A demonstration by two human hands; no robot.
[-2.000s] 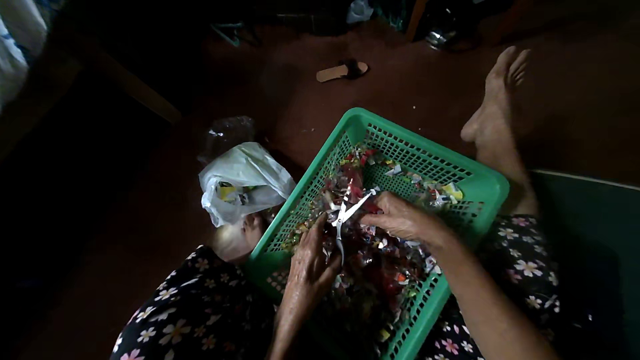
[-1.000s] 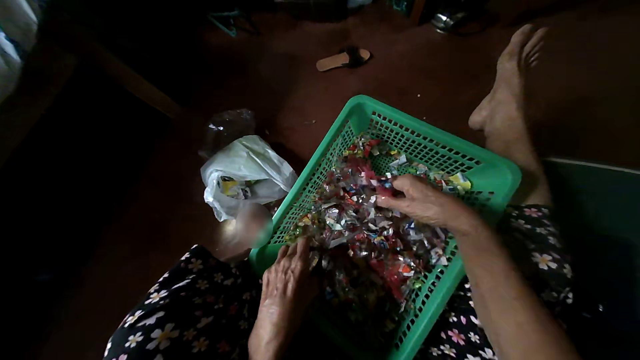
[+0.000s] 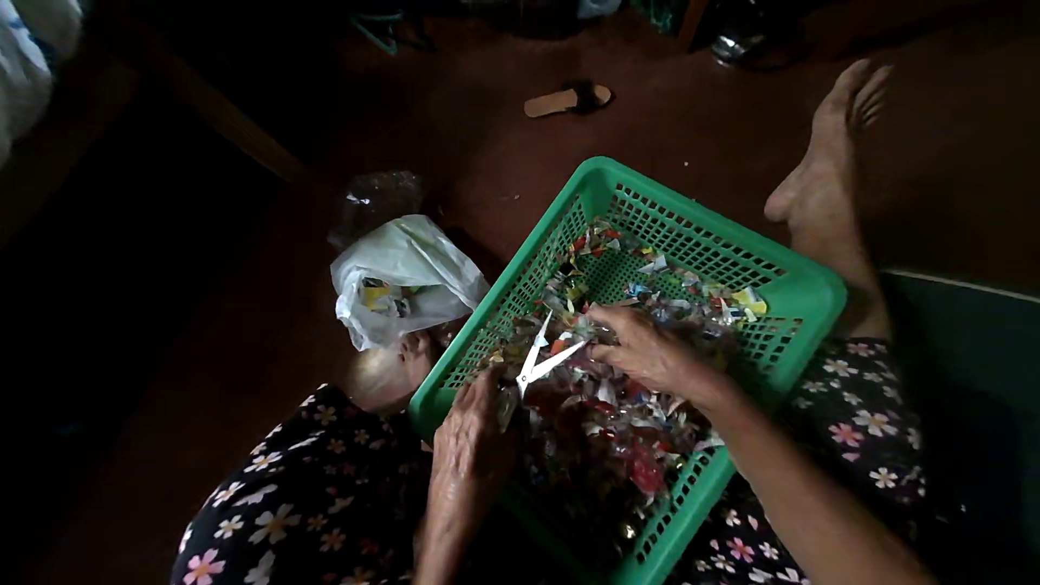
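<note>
A green plastic basket [image 3: 707, 219] rests on my lap, holding many small cut scraps of plastic wrapper [image 3: 605, 398]. My left hand [image 3: 471, 422] holds a pair of scissors [image 3: 536, 370] over the basket's left part; the blades are spread and point up and right, and the handles are mostly hidden by the fingers. My right hand [image 3: 646, 345] is just right of the blade tips, with thumb and fingertips closed on a bit of clear wrapper, blurred and partly hidden among the scraps.
A white plastic bag [image 3: 414, 260] with wrappers inside stands on the floor left of the basket, beside a clear plastic bag [image 3: 382, 199]. A sandal [image 3: 569, 100] lies on the floor ahead. My bare foot [image 3: 829, 154] extends beyond the basket's right side.
The open scissors, not visible one second ago, now show in my left hand. My right hand has moved left toward the blades from the scraps at the basket's middle.
</note>
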